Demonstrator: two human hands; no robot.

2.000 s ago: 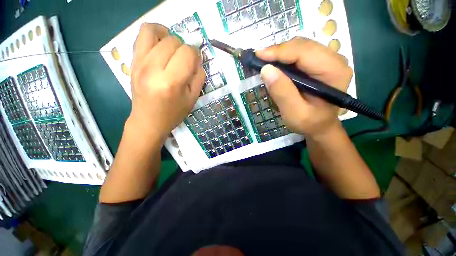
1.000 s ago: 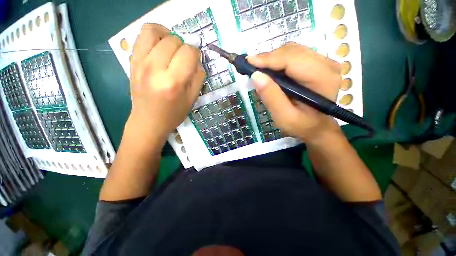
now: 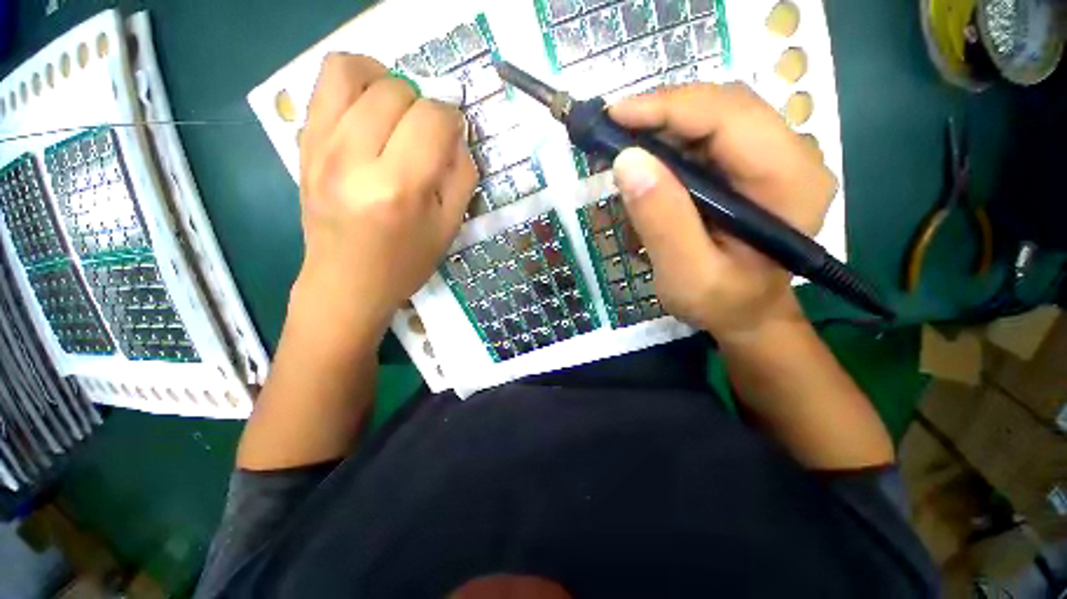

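My right hand (image 3: 731, 211) holds a black soldering iron (image 3: 749, 222). Its metal tip points up-left at the upper left green-edged PCB panel (image 3: 506, 146), near the panel's right edge; whether it touches cannot be told. My left hand (image 3: 380, 176) is closed over the left part of the same panel, with a green band on a finger. It holds thin solder wire (image 3: 205, 122) that runs in from the left; the wire's end by the fingertips is hard to see. The white tray (image 3: 468, 377) lies tilted under both hands and bears four panels, partly hidden by the hands.
Stacked white trays with panels (image 3: 176, 398) stand at left, with grey-white layers (image 3: 35, 386) beyond. At right lie orange-handled pliers (image 3: 950, 234), a tin of metal wool (image 3: 1020, 33) and a yellow-rimmed round item (image 3: 954, 41). Cardboard boxes (image 3: 995, 410) are below right.
The iron's tip has moved up and slightly right, away from my left fingertips, since one second ago. The tray sits a little further left in view than then. My left hand has barely moved.
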